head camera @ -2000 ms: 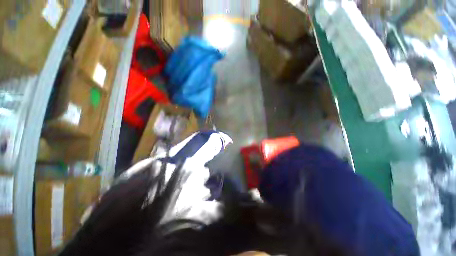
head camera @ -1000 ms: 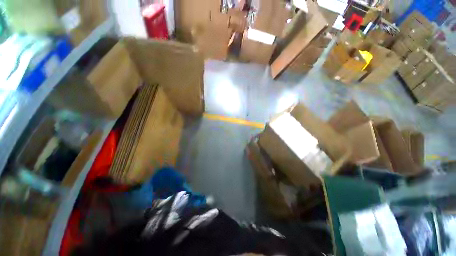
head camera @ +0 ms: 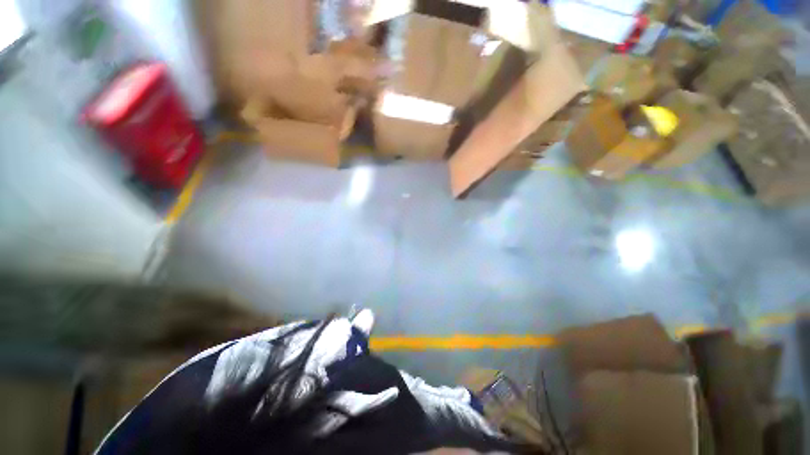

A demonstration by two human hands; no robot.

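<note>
Neither of my hands can be made out. My clothing, dark with white patches, fills the lower left and bottom centre, blurred. Nearest in front of me at the bottom right stands an open brown carton [head camera: 632,404] with its flaps up. Its inside is not clearly visible. Something thin and blurred shows beside my clothing at the bottom centre; I cannot tell what it is.
A red bin [head camera: 149,124] stands by the white wall at the left. Brown cartons [head camera: 302,140] line the far side. A large tilted carton [head camera: 520,111] leans there. An open carton [head camera: 613,133] has a yellow item [head camera: 659,119]. Yellow lines [head camera: 462,341] cross the grey floor.
My view has moved forward along the aisle past the shelving. The green bench and blue bag have left view. The red bin and far cartons look nearer, and the open cartons sit lower right.
</note>
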